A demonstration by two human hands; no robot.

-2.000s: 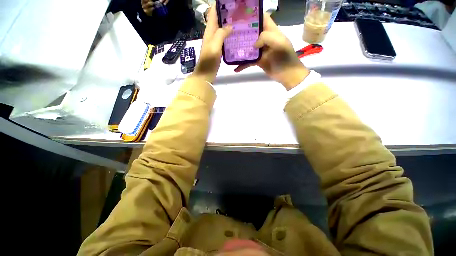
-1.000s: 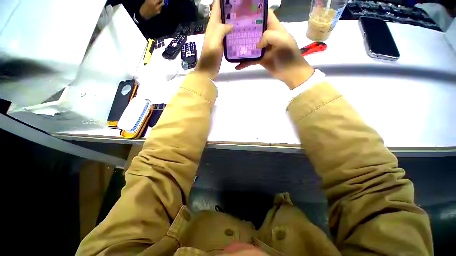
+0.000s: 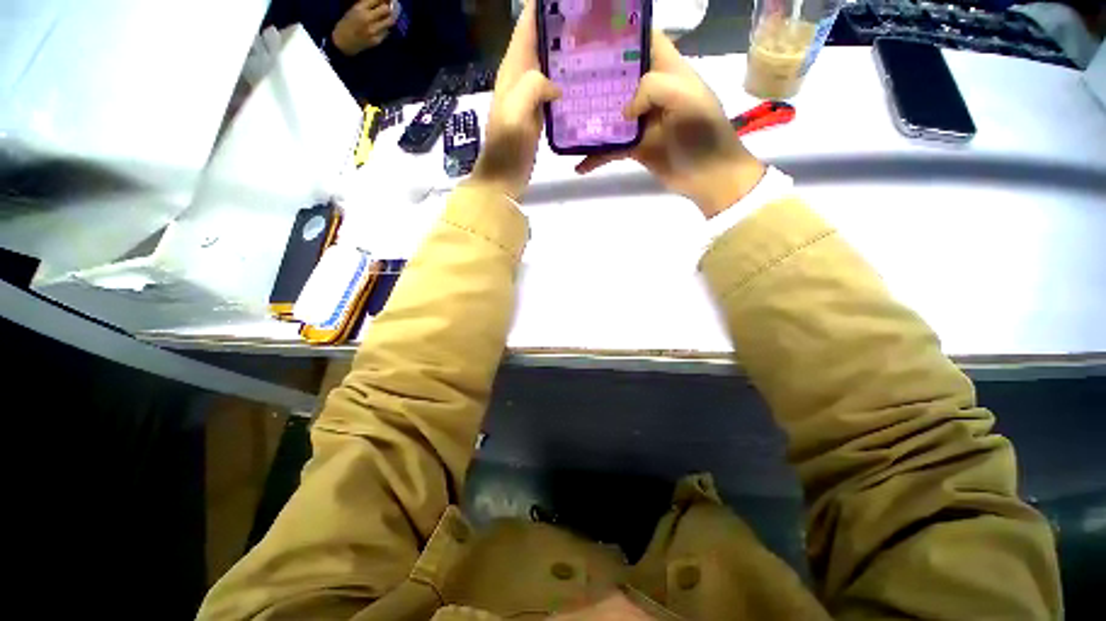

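A large black smartphone (image 3: 594, 79) is held upright above the white table, its top cut off by the picture's upper edge. Its lit pink screen shows a chat with an on-screen keyboard. My left hand (image 3: 519, 115) grips its left side, with the thumb at the lower left of the screen. My right hand (image 3: 682, 119) grips its right side, with the thumb at the keyboard's right edge. The fingers behind the phone are mostly hidden.
White table (image 3: 631, 267). Left: plastic sheet (image 3: 255, 158), orange-edged phones (image 3: 303, 255) (image 3: 336, 291), small black keypad phones (image 3: 461, 142). Right: red utility knife (image 3: 764, 117), drink cup (image 3: 780, 55), second smartphone (image 3: 924, 91). Another person's hand (image 3: 364, 24) shows at the top left.
The thumbs shift slightly over the keyboard; both hands still hold the smartphone. The other person's hand at the top left has moved a little. The view has shifted slightly.
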